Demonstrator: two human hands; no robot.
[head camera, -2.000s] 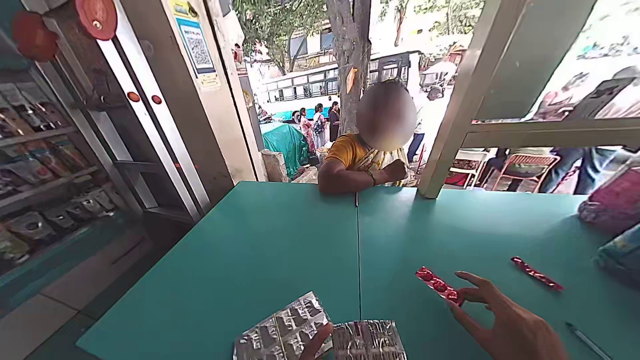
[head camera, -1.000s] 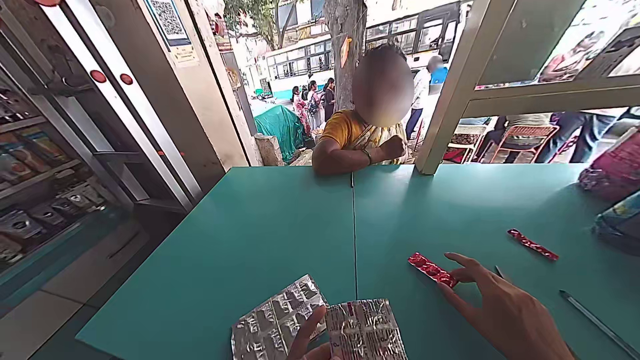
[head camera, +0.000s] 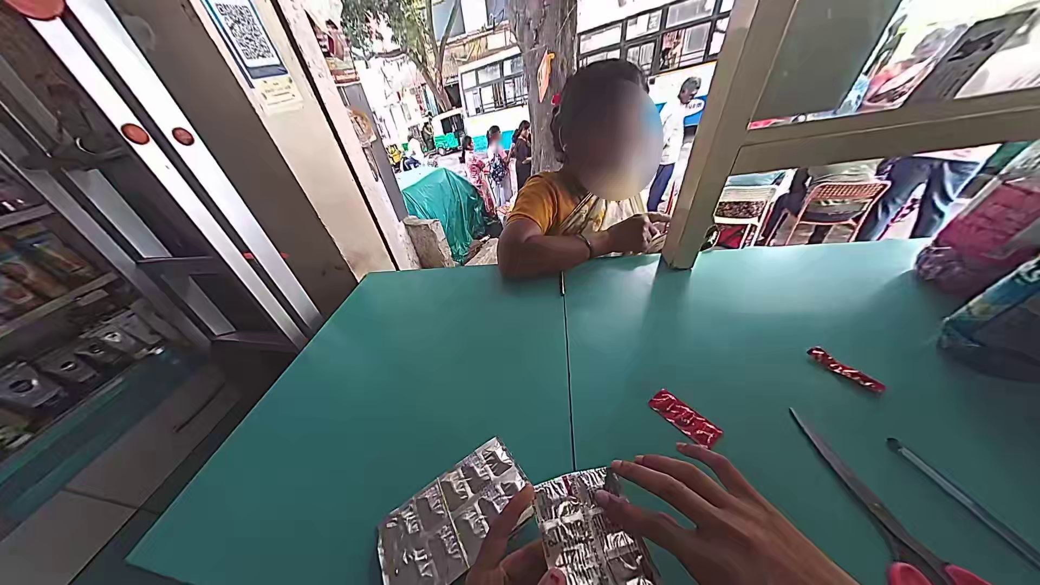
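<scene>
At the bottom middle, my left hand (head camera: 513, 543) holds foil blister packs: a wider silver pack (head camera: 451, 520) lies on its left side and a narrower silver pack (head camera: 591, 528) on its right. My right hand (head camera: 691, 516) reaches over the narrower pack, its thumb and index finger on the pack's upper part. Just beyond my right fingers a red foil strip (head camera: 686, 418) lies on the green counter (head camera: 439, 357). A second, thinner red strip (head camera: 846, 370) lies farther right. Scissors with red handles (head camera: 873, 508) and a pen (head camera: 963, 496) lie right of my right hand.
A person in a yellow top (head camera: 552, 215) leans on the counter's far edge beside a metal frame post (head camera: 711, 146). Plastic-wrapped packages (head camera: 979, 231) stand at the right edge. Shelves with packets (head camera: 65, 366) are at the left, beyond a sliding door frame (head camera: 187, 179).
My right hand has let go of the red strip, which now lies on the counter, and has moved left onto the narrower blister pack. The scissors have come into fuller view.
</scene>
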